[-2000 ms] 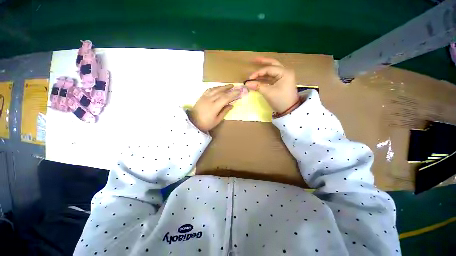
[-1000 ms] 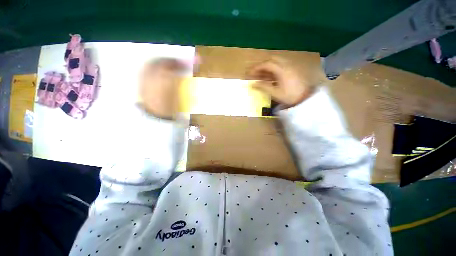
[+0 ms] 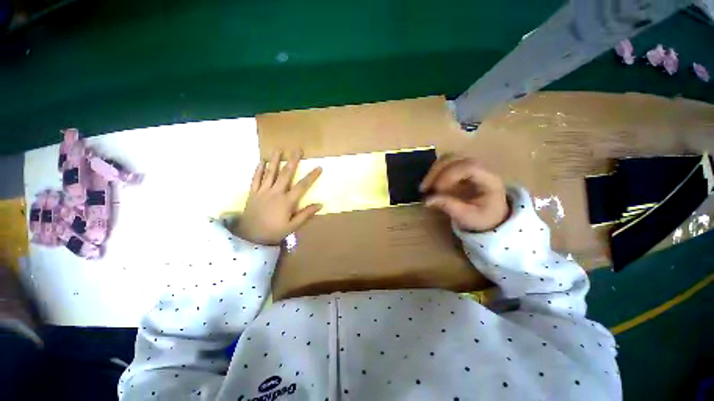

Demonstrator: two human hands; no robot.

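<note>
The yellow release paper (image 3: pixel 348 184) lies in front of me on the cardboard. A black pad block (image 3: pixel 409 176) sits at its right end. My left hand (image 3: pixel 278 200) lies spread over the paper's left end, fingers apart, holding nothing. My right hand (image 3: pixel 467 192) is at the right edge of the black block, thumb and fingers curled towards each other; whether a pad is between them cannot be seen. Pink plastic housings (image 3: pixel 82 200) lie in a cluster on the white board (image 3: pixel 180 235) at the left, several with black squares on them.
Spare pad sheets (image 3: pixel 654 200) lie at the right on the cardboard work surface (image 3: pixel 352 258). A grey metal post (image 3: pixel 548 59) slants at the upper right. The green conveyor belt (image 3: pixel 258 63) runs beyond, with several pink housings (image 3: pixel 661 59) at its far right.
My left hand has come back from the white board onto the yellow paper, without the housing held earlier. Another housing lies at the cluster. The black block is now uncovered. The view has shifted right.
</note>
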